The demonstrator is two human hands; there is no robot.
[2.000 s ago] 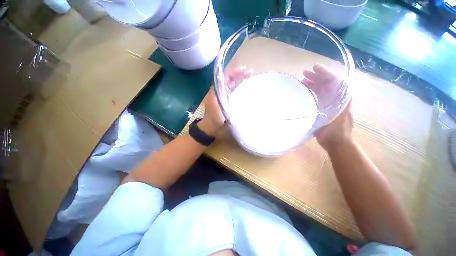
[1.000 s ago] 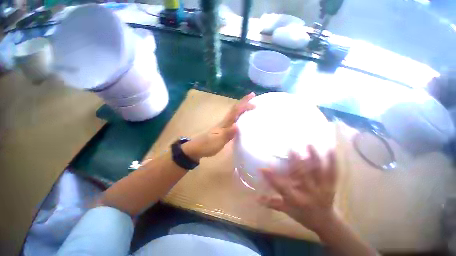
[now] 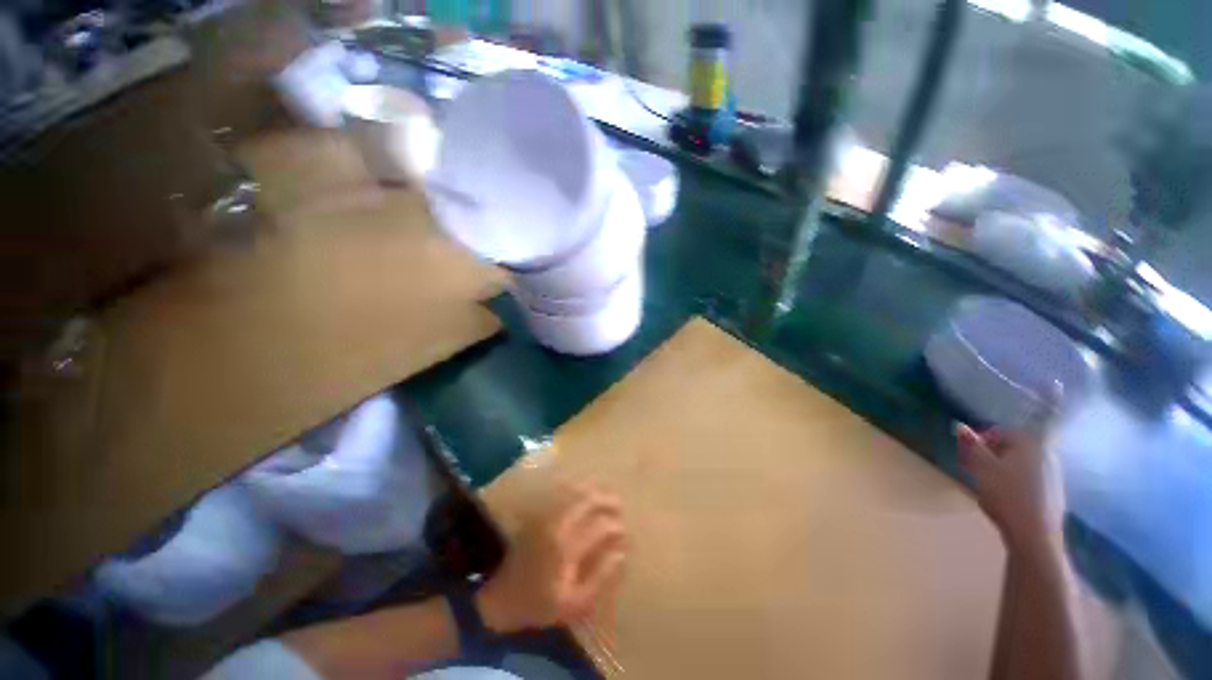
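Observation:
A small white bowl [image 3: 1000, 348] stands upright at the back right, beyond the cardboard mat [image 3: 784, 492]. My right hand [image 3: 1021, 485] is at its near side, with fingertips at the rim and the thumb apart to the left; it appears to grip the rim. My left hand [image 3: 565, 558], blurred, is over the mat's front left corner with loosely curled fingers and nothing visible in it. Stacked white bowls [image 3: 585, 286] lean in a column behind the mat's left side. No clear housing can be made out on the visible part of the mat.
A cardboard side surface [image 3: 319, 299] lies at left, with white tubs [image 3: 392, 133] at its back. Crumpled white bundles [image 3: 339, 485] are below it. A green post [image 3: 811, 160] rises behind the mat. A yellow-and-dark upright object [image 3: 710, 80] stands on the back ledge.
The view has turned right, then left. The clear housing and white bowl my hands were on are out of sight. My right hand has moved to the small white bowl; my left hand has drawn back.

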